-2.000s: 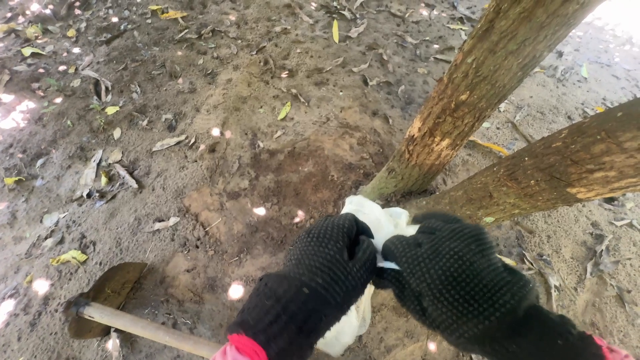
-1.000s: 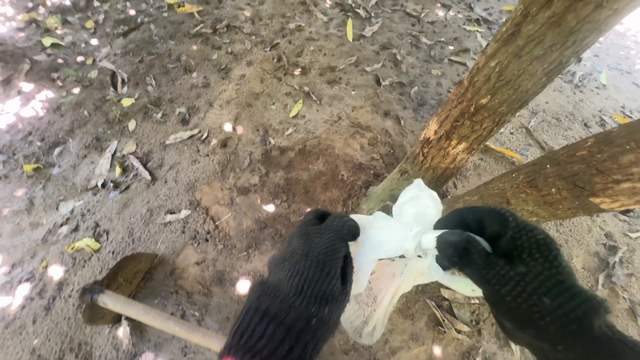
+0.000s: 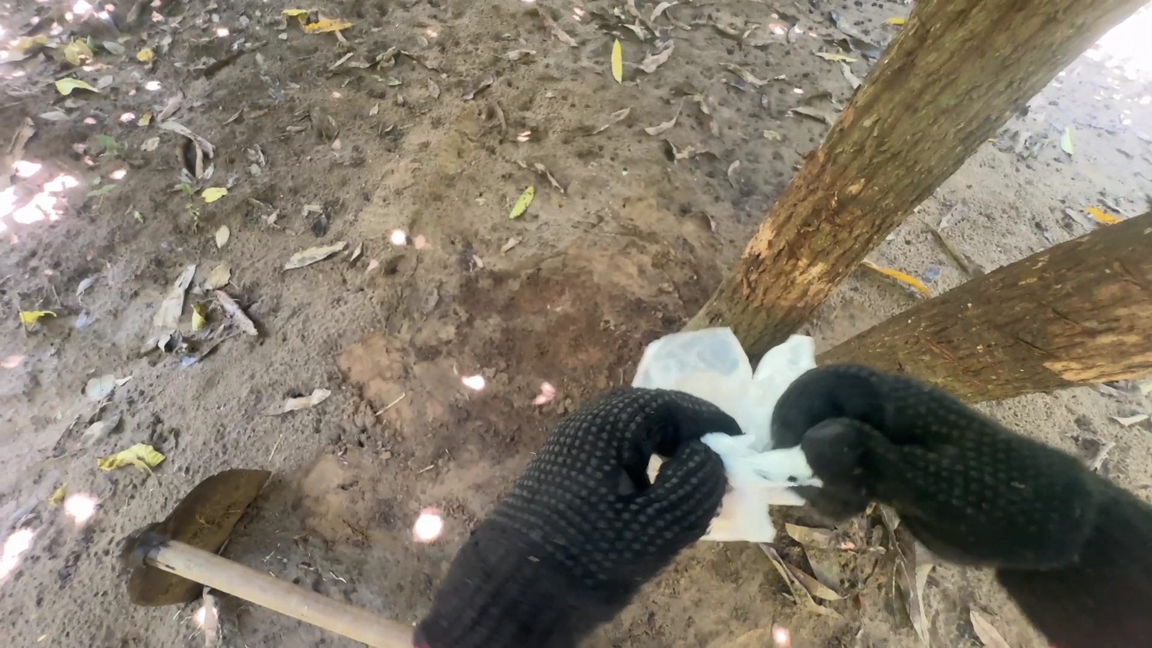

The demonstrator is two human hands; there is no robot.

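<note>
Between my hands, near the base of the tree trunks, is a thin white plastic bag, bunched in the middle with loose flaps above and below. My left hand, in a black knit glove with small grip dots, pinches its gathered part between thumb and fingers. From the other side my right hand, gloved alike, grips the bag with curled fingers. What the bag holds, if anything, cannot be told.
A hoe with a rusty blade and wooden handle lies at the lower left. Two leaning tree trunks rise at the right. Dry and yellow leaves are scattered over the bare soil.
My hands were farther apart a second ago, with the bag hanging lower between them; now they are closer together on its bunched part. The hoe lies as before.
</note>
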